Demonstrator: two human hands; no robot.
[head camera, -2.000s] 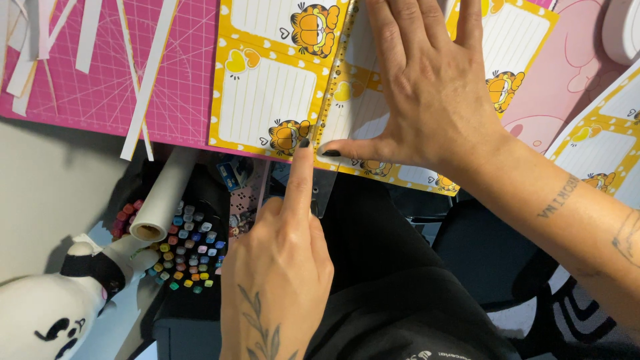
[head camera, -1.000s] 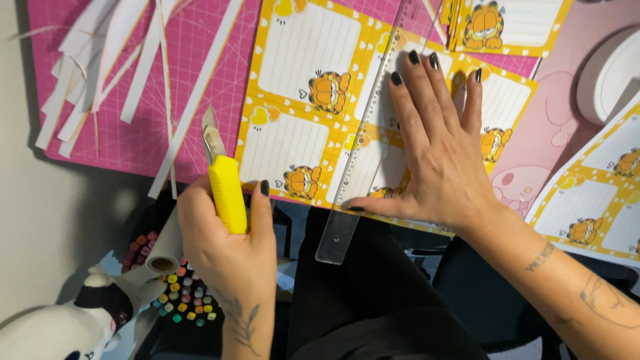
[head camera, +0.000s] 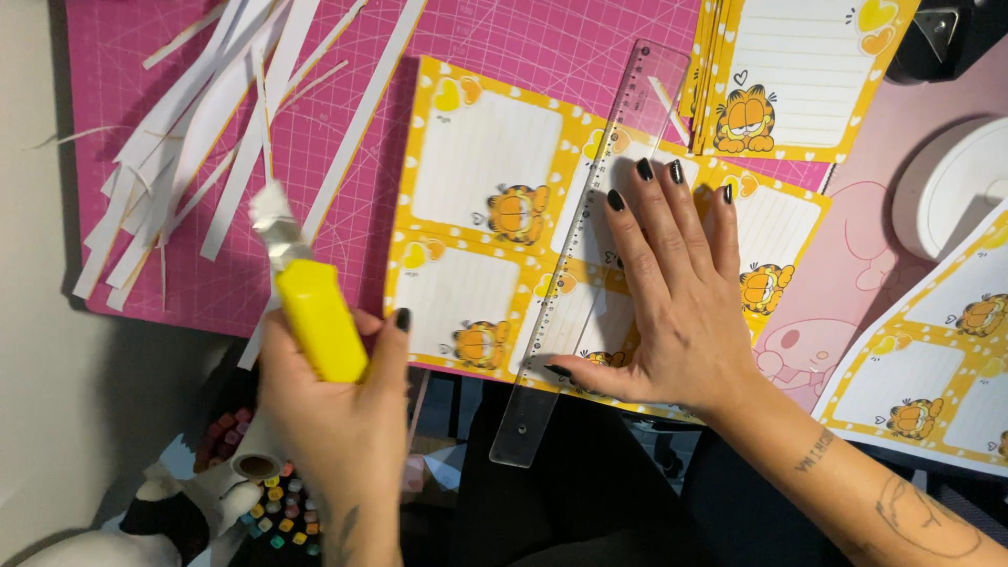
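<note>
My left hand (head camera: 335, 402) grips a yellow utility knife (head camera: 319, 319) with its blade end up, over the left part of the mat, beside the paper. With fingers spread, my right hand (head camera: 681, 315) presses flat on a clear plastic ruler (head camera: 579, 228) and the printed sheet under it. The sheet of cat-and-heart note cards (head camera: 488, 165) lies tilted on a pink cutting mat (head camera: 504, 39). The ruler crosses it on a slant, its lower end sticking out past the mat's front edge. My right palm hides some of the cards.
Cut paper strips (head camera: 197, 134) lie heaped on the mat's left. A stack of cut note cards (head camera: 795, 79) sits at upper right. A white round object (head camera: 953, 189) and another printed sheet (head camera: 906, 378) are at the right. Markers (head camera: 283, 512), a paper roll (head camera: 256, 465) and a plush toy (head camera: 169, 512) stand lower left.
Two seconds ago my left index finger touched the sheet near the ruler's lower end; one second ago that hand held the knife. The ruler now sticks out beyond the sheet's lower edge.
</note>
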